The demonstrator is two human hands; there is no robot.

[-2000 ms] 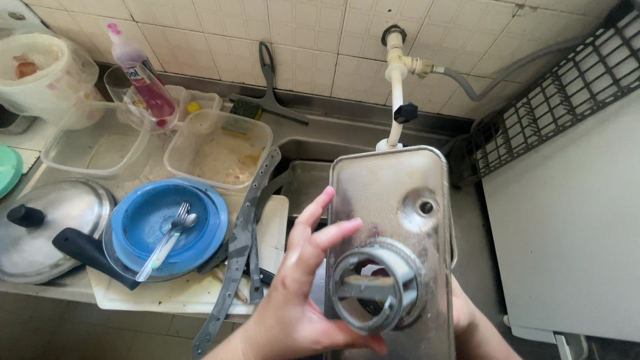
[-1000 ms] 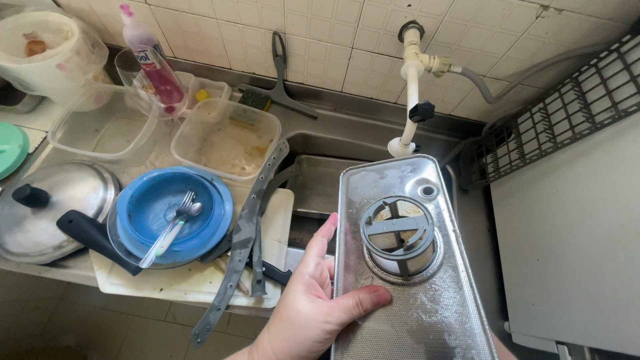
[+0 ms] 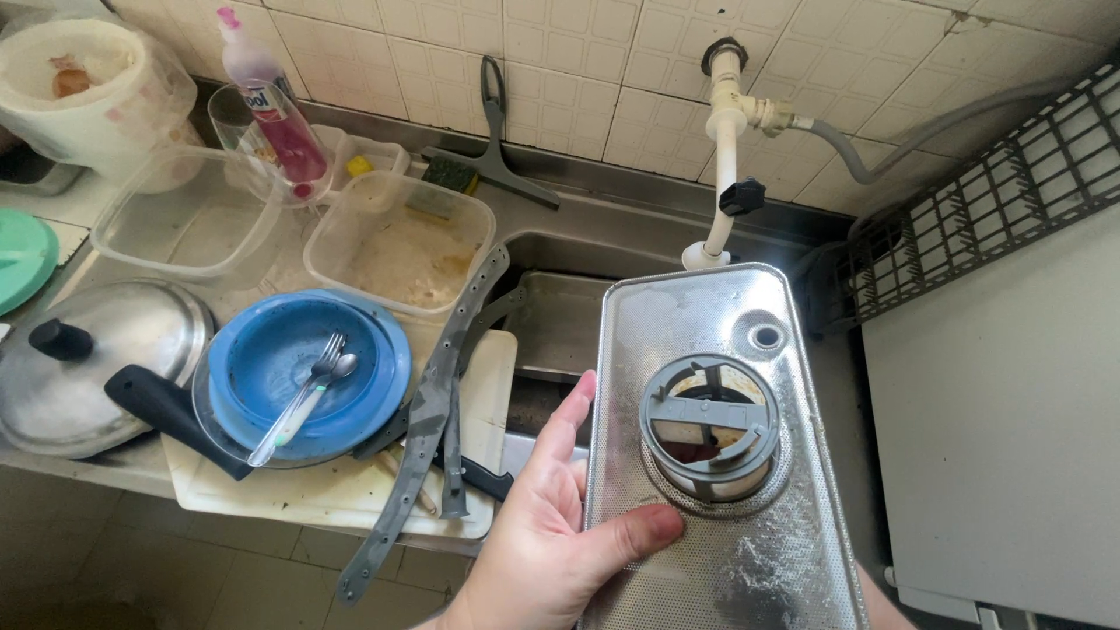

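Note:
My left hand (image 3: pixel 560 534) grips the left edge of a perforated metal dishwasher filter plate (image 3: pixel 700 560), thumb on its face, fingers behind. A round grey plastic filter frame (image 3: pixel 710 420) sits in the plate's large opening, with a small hole (image 3: pixel 766 336) above it. Of my right side only the forearm (image 3: pixel 884 604) shows, at the plate's lower right; that hand is hidden behind the plate. The plate is held over the sink, below the white tap (image 3: pixel 724 162). Two grey dishwasher spray arms (image 3: pixel 424 411) lie left of my left hand.
A cutting board (image 3: pixel 490 376) bears a black-handled knife (image 3: pixel 481 477). Blue bowls (image 3: pixel 306 367) with a fork and spoon, a pot lid (image 3: pixel 105 367), clear containers (image 3: pixel 398 241) and a soap bottle (image 3: pixel 280 114) stand left. A grey dish rack (image 3: pixel 989 201) borders the right.
The plate has tilted so its perforated face shows more fully. My left hand's fingers have moved from near the round frame to the plate's left edge, with the thumb on the face.

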